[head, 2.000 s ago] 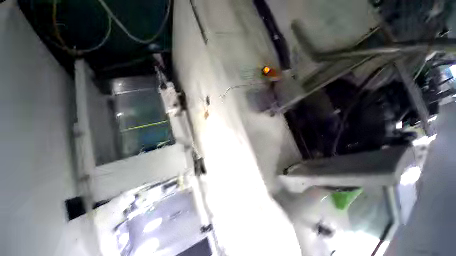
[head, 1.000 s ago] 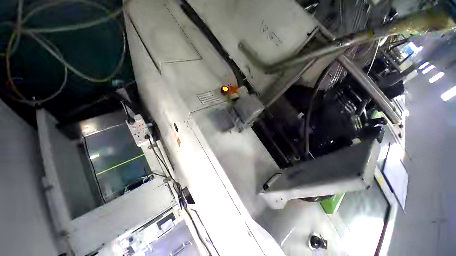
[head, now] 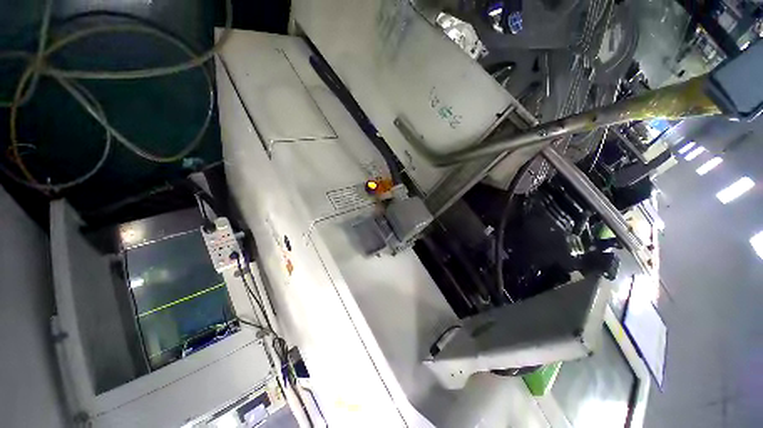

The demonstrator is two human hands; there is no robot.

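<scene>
No hand is in the picture. The cream-white machine cabinet [head: 293, 180] fills the middle of the tilted view. A small glowing orange indicator [head: 372, 186] sits on it beside a grey box [head: 408, 219]. A long metal bar [head: 535, 136] with a yellowish end crosses the upper right. Dark, crowded feeder parts [head: 548, 226] lie at the machine's open side. The conveyor section [head: 180, 292] at the lower left has a glass lid with a yellow-green line.
Loose pale hoses [head: 117, 77] coil over the dark green floor at the upper left. A grey angled cover [head: 527, 330] juts out at the lower right, with a green part [head: 542, 379] beneath it. Ceiling lights [head: 736, 191] show at the far right.
The view is sharper than two seconds ago. Over the last second the conveyor, indicator and angled cover have shifted down and slightly left. More of the bar's far end shows at the upper right.
</scene>
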